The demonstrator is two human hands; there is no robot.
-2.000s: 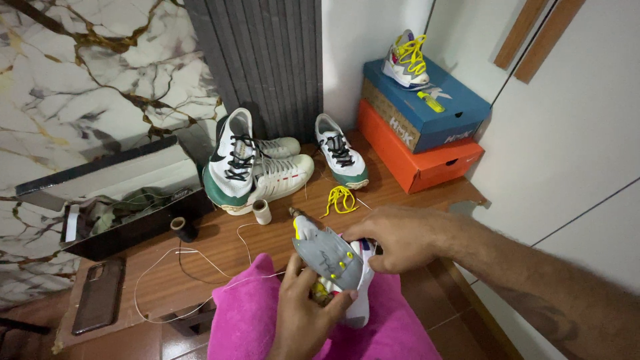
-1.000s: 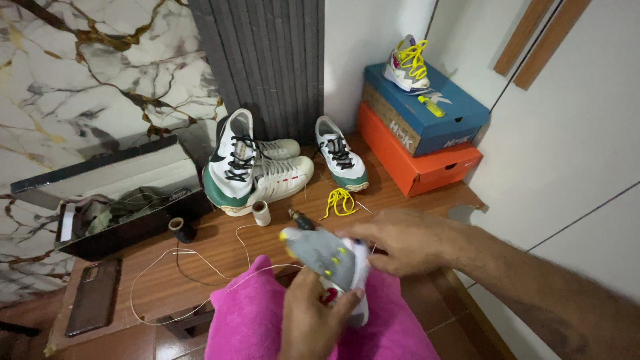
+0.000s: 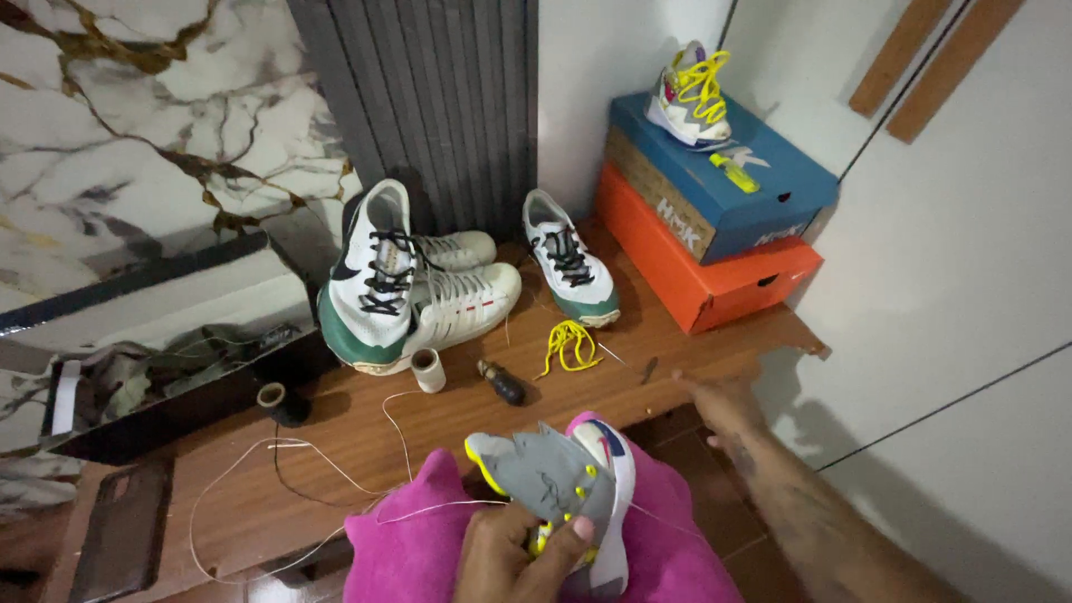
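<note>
My left hand grips a grey and white sneaker with yellow lace loops, lying on a pink cloth over my lap. White thread runs from beside the sneaker to the left. My right hand is off the shoe at the bench's front edge, its fingers partly hidden; whether it holds anything cannot be told. Left of it on the wooden bench lie a small dark piece, a thin needle-like tool, a bundled yellow shoelace and a dark-handled tool.
A white thread spool and a black one stand left. Behind are white-green sneakers, pale sneakers, and stacked blue and orange shoeboxes bearing another sneaker. An open black box and a phone case sit left.
My right hand has left the sneaker and moved right to the bench edge. My left hand still holds the shoe, which sits lower. The dark-handled tool now shows in full.
</note>
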